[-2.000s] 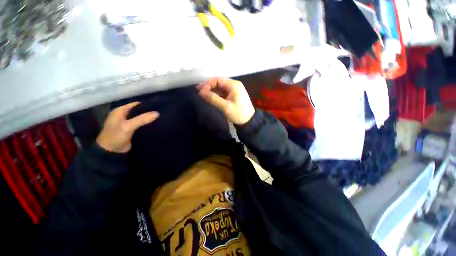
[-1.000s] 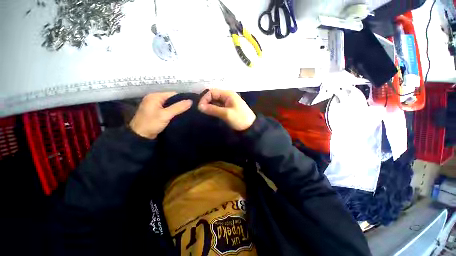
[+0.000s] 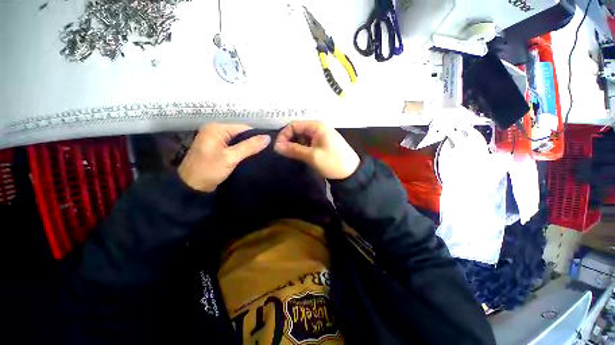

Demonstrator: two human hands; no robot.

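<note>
A dark garment piece (image 3: 273, 178) lies on the lap, its upper edge just below the table's front edge. My left hand (image 3: 219, 153) grips that edge between thumb and fingers. My right hand (image 3: 320, 148) is close beside it on the right, thumb and index fingertip pinched together at the cloth's edge. Whether a small metal part is between the right fingertips cannot be told. Dark cloth and dark sleeves blend together.
On the white table (image 3: 162, 84) lie a pile of small metal bits (image 3: 118, 28), a round-ended silver plate (image 3: 230, 65), yellow-and-black pliers (image 3: 329, 57) and scissors (image 3: 379, 34). A red-orange tray (image 3: 551, 135) is at right. Red crates (image 3: 81, 189) stand below. White scraps (image 3: 472, 195) hang at right.
My left hand has moved right, from apart over the cloth to close beside my right hand, and now grips the edge. The view has shifted, showing more of the tabletop.
</note>
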